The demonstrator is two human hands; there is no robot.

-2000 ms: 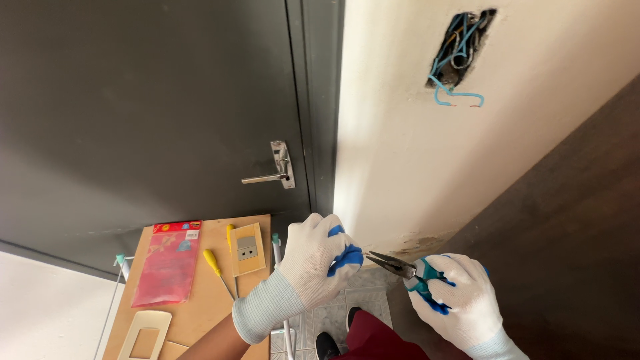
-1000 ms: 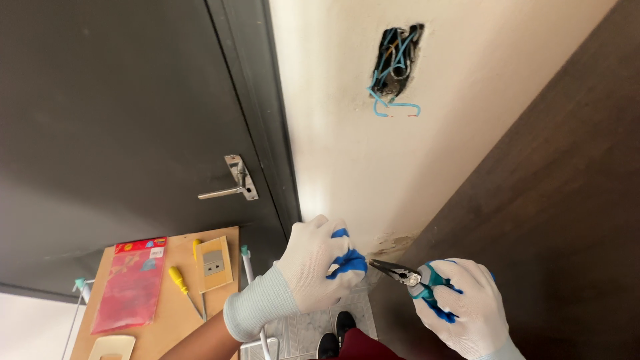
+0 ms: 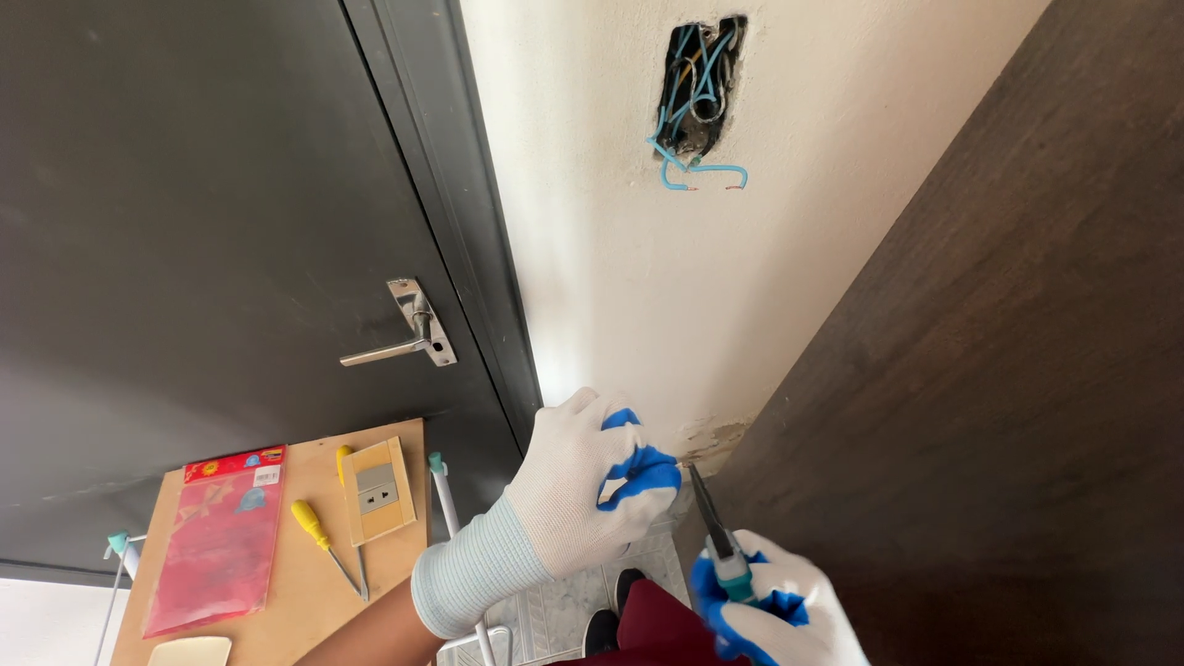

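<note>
My left hand, in a white knit glove with blue coated fingers, is pinched at the lower middle; something tiny shows at its fingertips, too small to name. Just right of it my right hand, gloved alike, grips long-nose pliers with teal handles, their dark jaws pointing up and left toward the left fingertips. Above, blue wires with bared copper ends hang out of a wall box opening full of more wires.
At lower left, a wooden board bears a red plastic packet, yellow-handled screwdrivers, an outlet plate and a cream plate. A dark door with a metal handle stands left, a dark brown panel right.
The pliers have turned from pointing left to pointing steeply up, and their jaws no longer look spread. The left hand stays pinched. The view has shifted to the right.
</note>
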